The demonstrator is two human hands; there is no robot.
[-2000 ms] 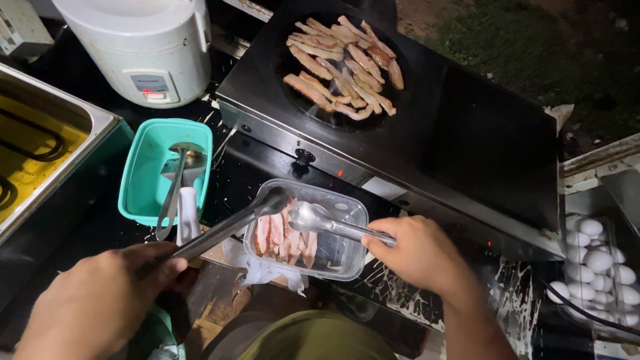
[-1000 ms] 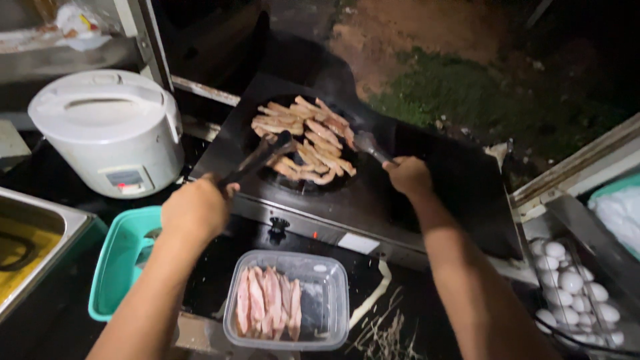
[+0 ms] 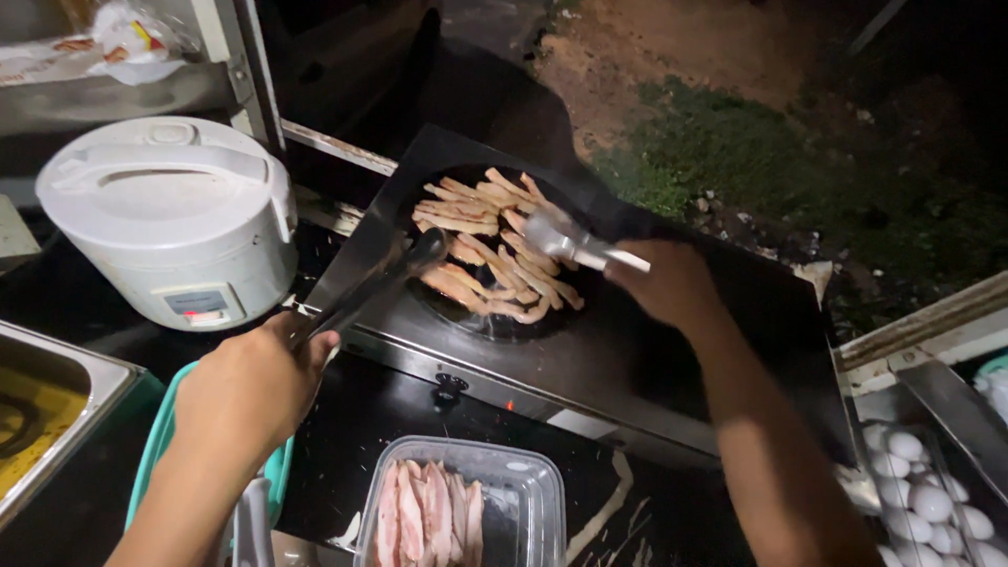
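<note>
My left hand (image 3: 256, 378) grips a dark-looking metal utensil (image 3: 378, 276), its rounded end at the left side of the frying meat strips (image 3: 461, 214). My right hand (image 3: 657, 283) holds a shiny metal utensil (image 3: 563, 240), its blurred head over the right part of the strips. Several strips lie on the round dark cooking surface (image 3: 488, 324) of a flat griddle (image 3: 630, 331). Below the griddle, a clear plastic container (image 3: 524, 457) holds pale pink raw strips (image 3: 429, 512) on its left side. Whether either utensil is a spoon or tongs, I cannot tell.
A white rice cooker (image 3: 165, 228) with a lit red light stands left of the griddle. At the far left is a metal vat (image 3: 94, 378) of yellow liquid. A teal tub (image 3: 153, 441) lies below my left forearm. White eggs (image 3: 929, 504) sit at the lower right.
Both hands and utensils have moved from the clear container up to the griddle. Since one second ago, the right utensil's head has come further in over the strips. The view has tilted upward.
</note>
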